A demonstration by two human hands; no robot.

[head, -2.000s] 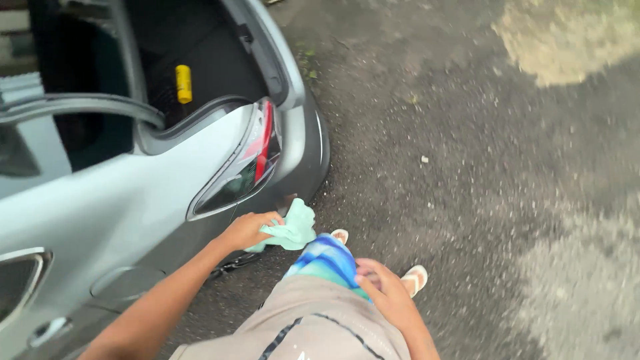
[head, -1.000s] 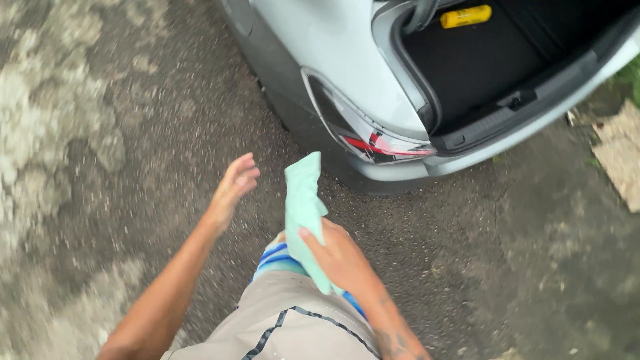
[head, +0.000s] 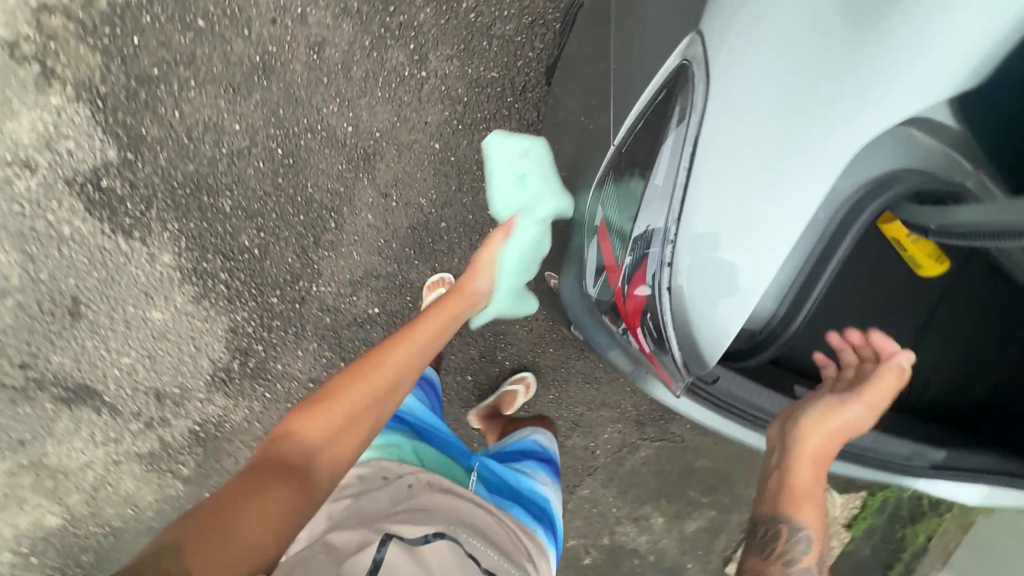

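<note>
My left hand [head: 490, 268] grips a mint-green cloth [head: 524, 232], which hangs partly bunched above and below the fingers, just left of the car's tail light [head: 640, 224]. Over the edge of the open trunk is my right hand [head: 856, 388], empty, its fingers apart and slightly curled. A yellow bottle [head: 914, 244] lies on the dark trunk floor [head: 904, 320], beyond the right hand. The tail light has red and clear parts and sits in the silver car body [head: 768, 160].
Rough asphalt [head: 320, 160] spreads to the left, with paler patches. The dark lower bumper [head: 588, 328] curves close to my feet, in white flip-flops [head: 508, 396]. Green plants [head: 896, 520] grow at the lower right.
The cloth has passed from my right hand to my left. My right hand has moved over to the open trunk. The view has turned, and the car now fills the right side.
</note>
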